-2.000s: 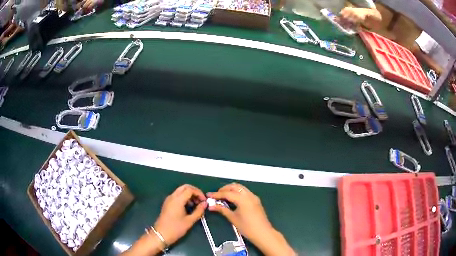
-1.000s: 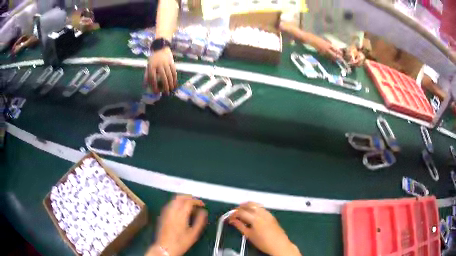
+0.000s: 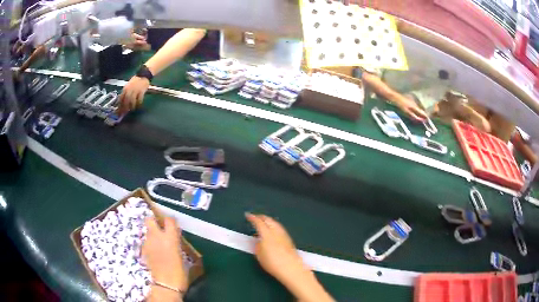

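Note:
My left hand [image 3: 163,250] reaches into the cardboard box [image 3: 194,272] of small white fittings [image 3: 112,245] at the left. Its fingertips are among the fittings, so whether it grips one is hidden. My right hand [image 3: 275,246] is above the white strip, index finger extended to the upper left, with no part visible in it. A loop-shaped housing [image 3: 387,239] lies on the green surface to the right of my right hand, its blue-marked end at the upper right and a small white piece at its rounded end.
More housings [image 3: 192,194] lie left of centre, in the middle [image 3: 302,150] and at the right. A red compartment tray [image 3: 467,289] is at the lower right. Across the line are stacked housings [image 3: 269,85], a second box [image 3: 332,103], another red tray [image 3: 489,154] and other people's hands [image 3: 135,94].
My left hand has moved left into the box. My right hand has let go of the housing, which now lies farther right. The view has shifted, and the opposite person's hand is farther left, at other housings.

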